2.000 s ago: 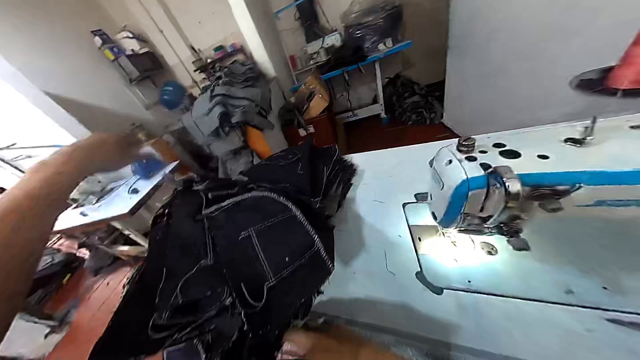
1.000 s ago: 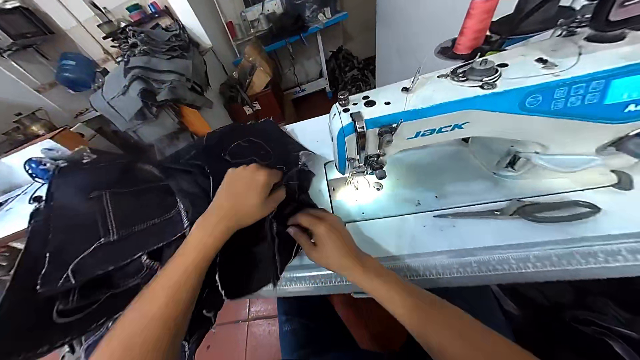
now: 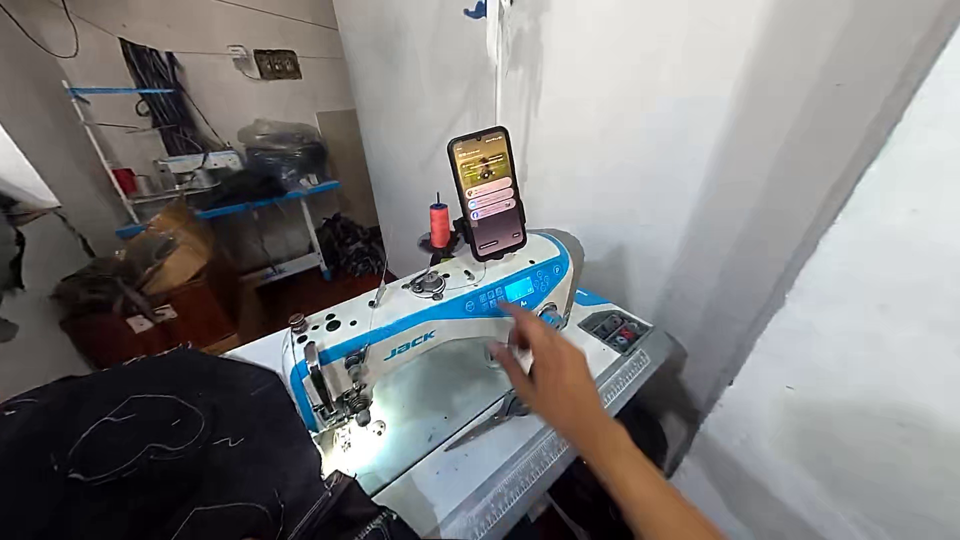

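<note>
My right hand (image 3: pixel 551 371) is raised in front of the Jack sewing machine (image 3: pixel 420 315), its index finger extended at the lower edge of the lit control panel (image 3: pixel 517 289); it holds nothing. Dark denim pieces (image 3: pixel 172 450) with light stitching lie left of the needle area, where the machine's lamp shines. Metal scissors (image 3: pixel 480 431) rest on the table beneath my right hand, their handles partly hidden. My left hand is not clearly visible; the denim fills the lower left of the view.
A phone (image 3: pixel 491 195) with a lit screen stands in a holder behind the machine, beside a red thread cone (image 3: pixel 439 225). A compartment (image 3: pixel 615 330) with small items is at the table's right end. A ruler strip (image 3: pixel 525 469) runs along the front edge. A wall rises at the right.
My right hand has left the denim and moved right to the machine's control panel. My left hand, on the denim one second ago, is out of sight. The view has swung right and up.
</note>
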